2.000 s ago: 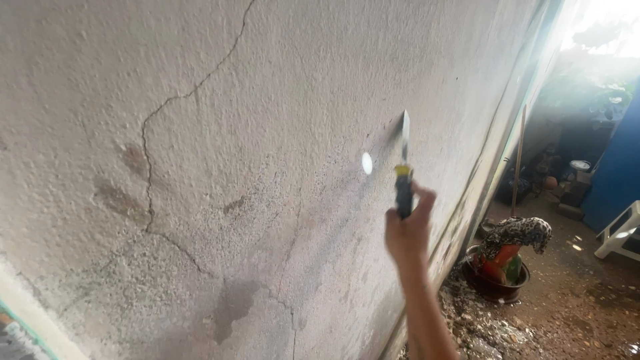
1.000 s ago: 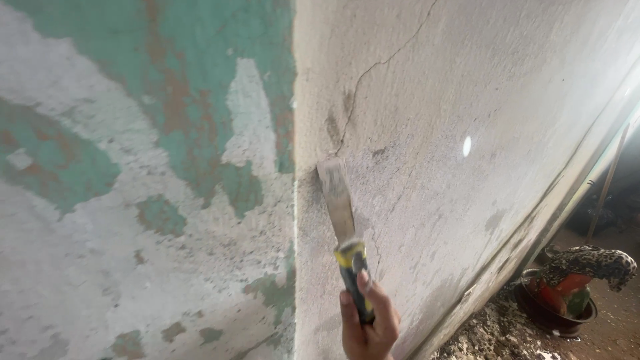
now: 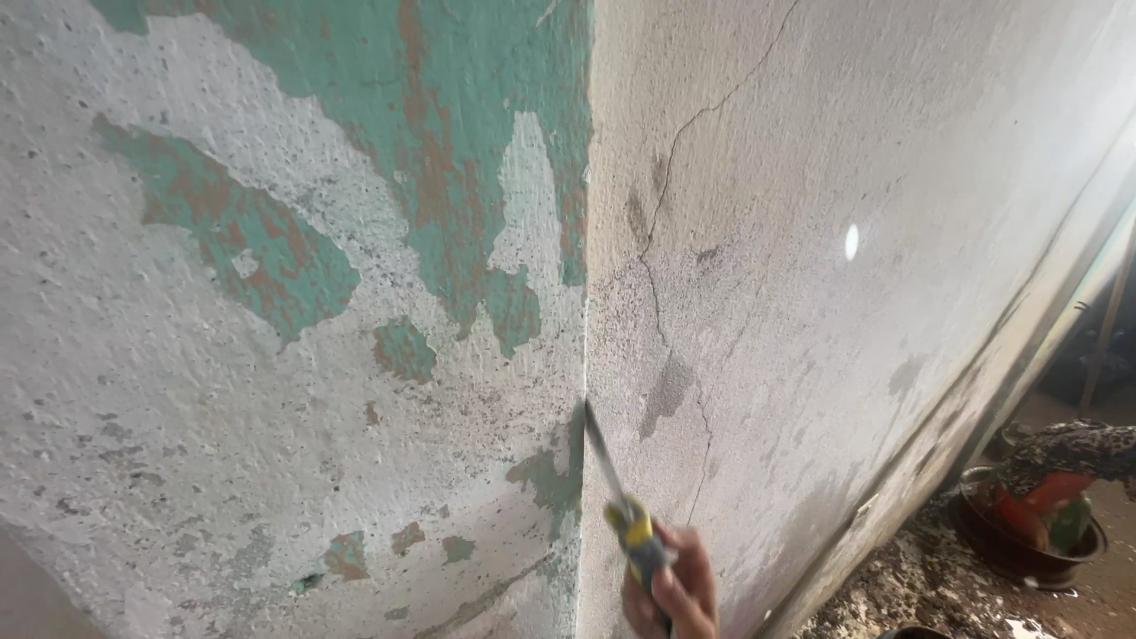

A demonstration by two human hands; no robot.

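Observation:
Low in the head view, my right hand (image 3: 679, 590) grips a putty knife (image 3: 635, 532) by its yellow and dark handle. The blade points up and left, seen nearly edge-on, its tip at the inner corner where two walls meet. On the left is a wall (image 3: 266, 426) with patches of peeling green paint (image 3: 373, 53) over bare, pitted plaster. To the right, a pale rough wall (image 3: 799, 355) shows a long thin crack (image 3: 672, 160) and a darker damp-looking patch (image 3: 667, 390). My left hand is out of view.
At the lower right, a round brown basin (image 3: 1021, 555) holds a red and green object, with a dark mottled cloth-like thing (image 3: 1078, 453) over it. Paint flakes and debris (image 3: 923, 568) cover the floor along the wall's foot. A thin pole (image 3: 1105, 337) leans beyond.
My right hand has brought the putty knife from the pale wall to the corner, lower than one second ago. The view has swung left, showing the green-patched wall.

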